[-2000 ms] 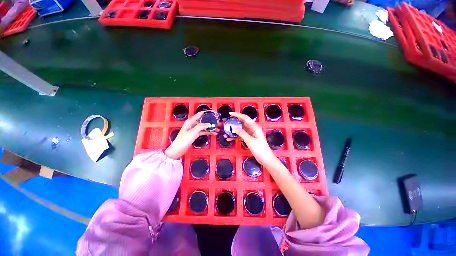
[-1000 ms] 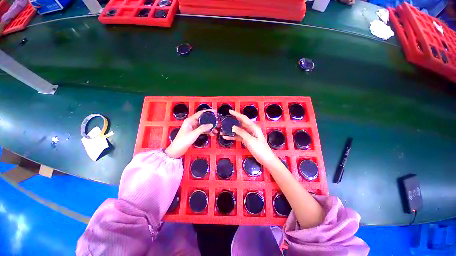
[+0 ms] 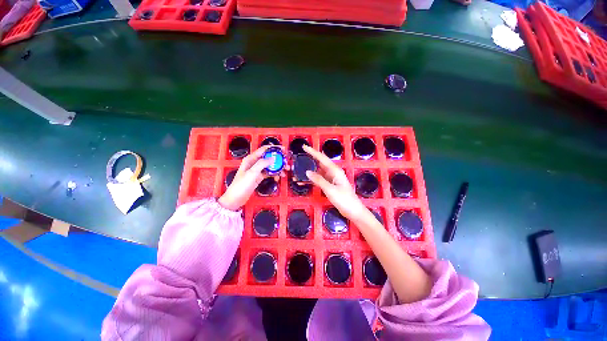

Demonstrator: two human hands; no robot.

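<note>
My left hand [image 3: 249,176] holds a round watch body [image 3: 273,160] whose screen is lit blue with a white mark. My right hand [image 3: 335,183] holds a second watch body [image 3: 304,166] with a dark screen, close beside the first. Both are above the upper middle of a red compartment tray [image 3: 306,291]. Most visible pockets hold dark round watch bodies. The top two pockets of the left column are empty. My hands and sleeves hide some pockets.
Loose watch bodies [image 3: 395,82] lie on the green surface beyond. A tape roll [image 3: 124,166] with white paper lies left; a black pen [image 3: 456,212] and black box [image 3: 548,256] lie right. Stacked red trays [image 3: 323,11] stand at the far side; another tray [image 3: 571,56] is upper right.
The screen in my left hand has turned from dark to lit blue. The screen in my right hand, lit two seconds ago, is dark. The loose watch bodies beyond have shifted left.
</note>
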